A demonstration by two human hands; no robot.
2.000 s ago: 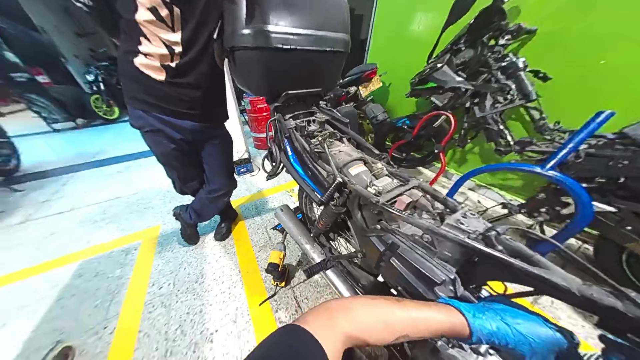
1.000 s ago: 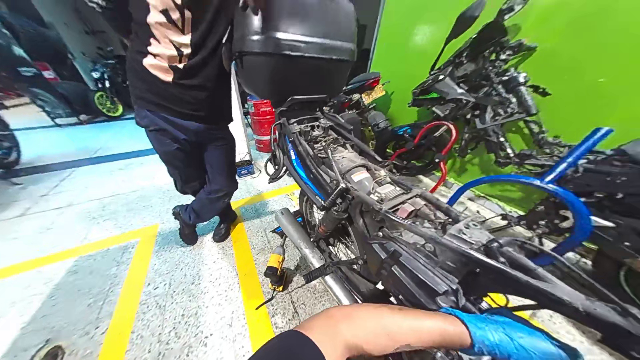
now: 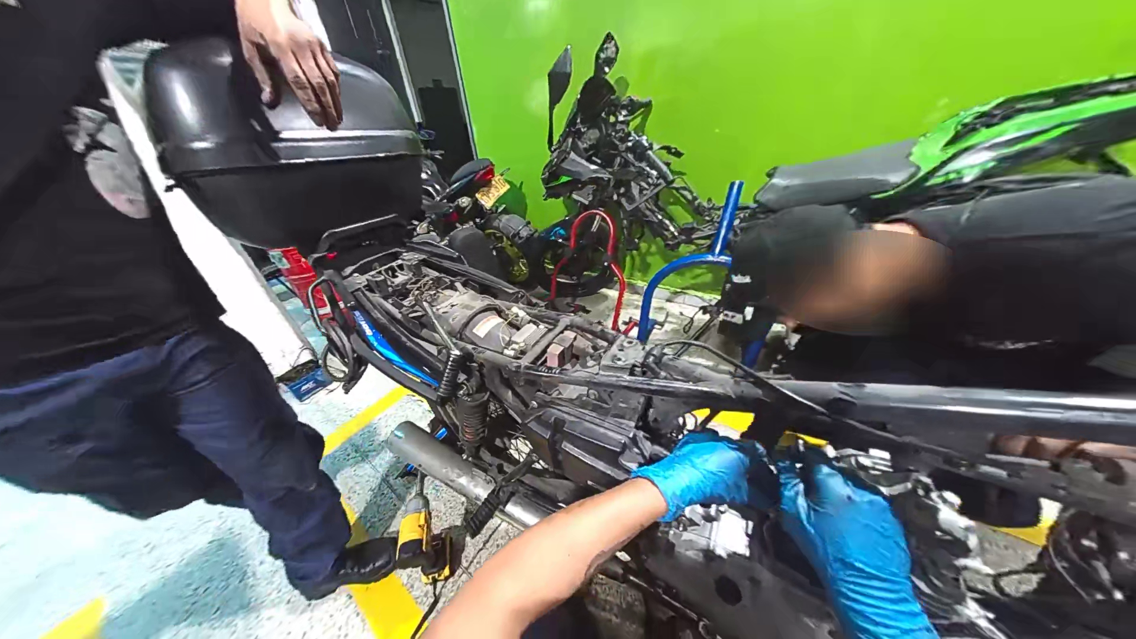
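Note:
Both my hands wear blue gloves and reach in under the frame tube (image 3: 941, 404) of a stripped motorcycle. My left hand (image 3: 710, 470) is at the dark parts beside the engine, its fingertips hidden among them. Close to its right, my right hand (image 3: 839, 524) has its fingers up against the same dark area; what either hand touches or holds cannot be made out. Below them lies a light metal engine part (image 3: 710, 532). The motorcycle's uncovered rear subframe (image 3: 532, 342) stretches away to the upper left, with a shock absorber (image 3: 472, 413) and an exhaust muffler (image 3: 453, 466) at its side.
A person in dark clothes (image 3: 115, 399) stands at left, one hand over a black top case (image 3: 284, 151). Another person (image 3: 1021, 275) leans in beyond the frame. A yellow cordless power tool (image 3: 422, 537) is on the floor by a shoe. Blue (image 3: 679, 264) and red (image 3: 575, 235) stands are behind.
The view has shifted right and closer. Both my gloved hands now show at the engine area. The standing person is nearer the motorcycle, and another person leans in at right.

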